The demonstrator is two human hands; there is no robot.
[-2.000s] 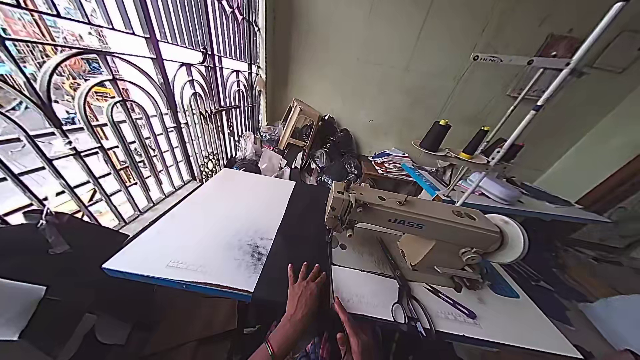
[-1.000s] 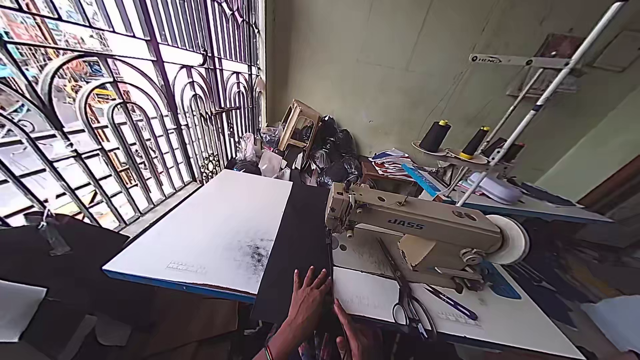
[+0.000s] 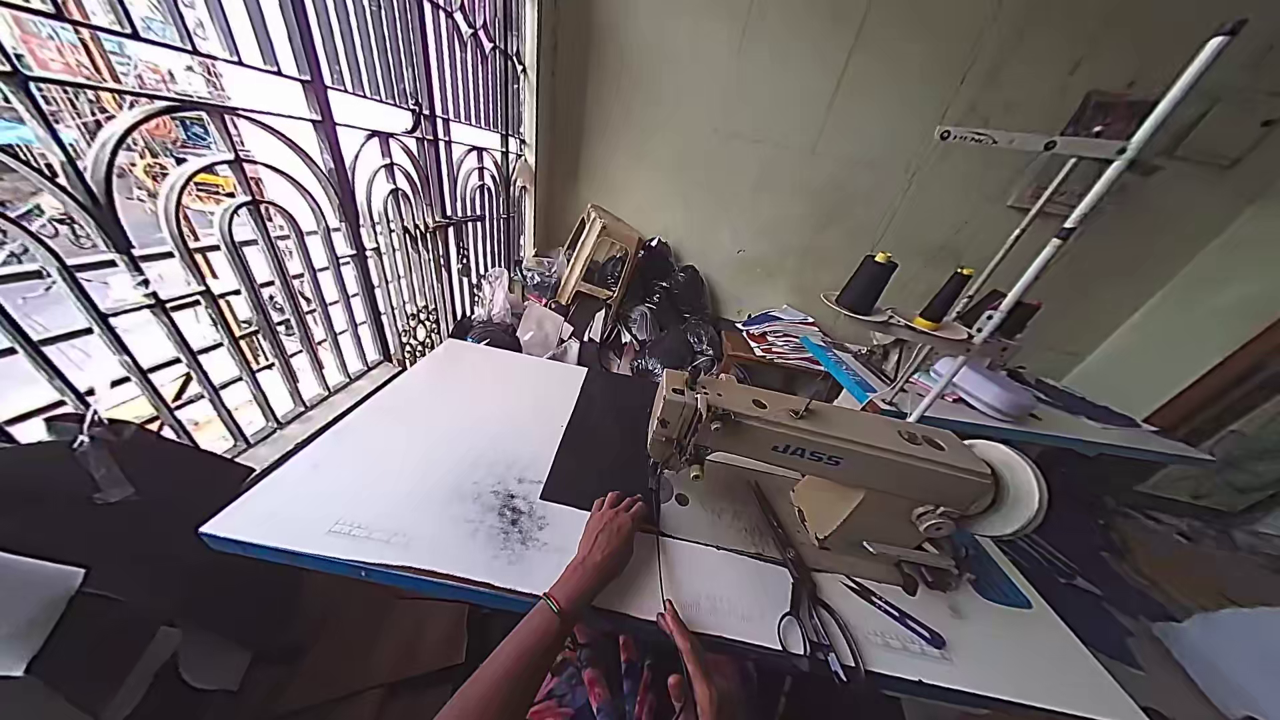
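A beige sewing machine (image 3: 820,450) stands on the white table, its needle end to the left. Black fabric (image 3: 600,440) lies flat beside and behind the needle area. My left hand (image 3: 610,535) rests with bent fingers at the fabric's near edge, just in front of the machine head. A thin dark strip (image 3: 659,570) runs from the needle area toward me, and my right hand (image 3: 695,655) has it between thumb and fingers at the table's front edge. Large scissors (image 3: 805,600) and a thread snipper with a dark handle (image 3: 895,612) lie right of my hands.
The white table (image 3: 400,470) has a blue edge and a dark smudge. Black thread cones (image 3: 866,284) stand on a stand at the back right. A wooden stool (image 3: 598,262) and black plastic bags (image 3: 685,295) are piled by the wall. A metal grille (image 3: 330,200) borders the left.
The black fabric has moved away from me, past the needle area; it earlier reached the table's front edge. The thin strip between my hands now shows plainly.
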